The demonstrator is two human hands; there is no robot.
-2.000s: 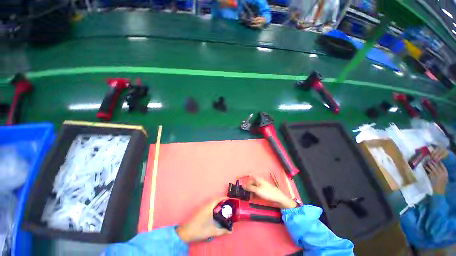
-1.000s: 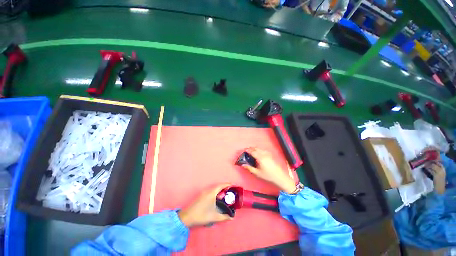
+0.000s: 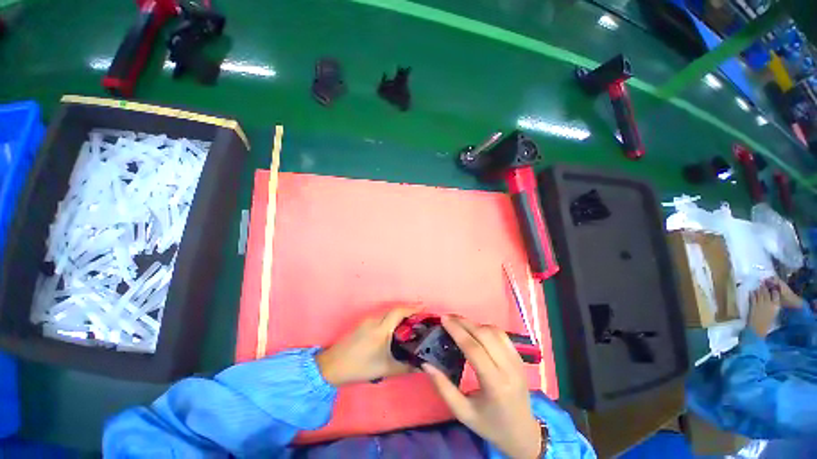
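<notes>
A red-and-black handle unit (image 3: 525, 348) lies sideways low over the red-orange mat (image 3: 385, 242), its head towards the left. My left hand (image 3: 367, 345) holds the head from the left. My right hand (image 3: 488, 381) holds a black head cover (image 3: 436, 352) against the head opening. Red shows inside the opening above the cover. The right hand hides most of the handle's middle. Whether the cover is seated cannot be told. Thin tweezers (image 3: 519, 296) lie on the mat's right side.
A black foam-lined box (image 3: 199, 260) of white strips stands left, beside a blue bin (image 3: 11, 224). A second handle unit (image 3: 535, 220) lies at the mat's upper right. A black foam tray (image 3: 627, 278) with black parts and another person's hands (image 3: 766, 300) are at right. Similar units lie on the green bench (image 3: 358, 45).
My right hand has moved from above the unit down to its head, bringing the black cover against the opening. The white disc no longer shows. The view has tilted down.
</notes>
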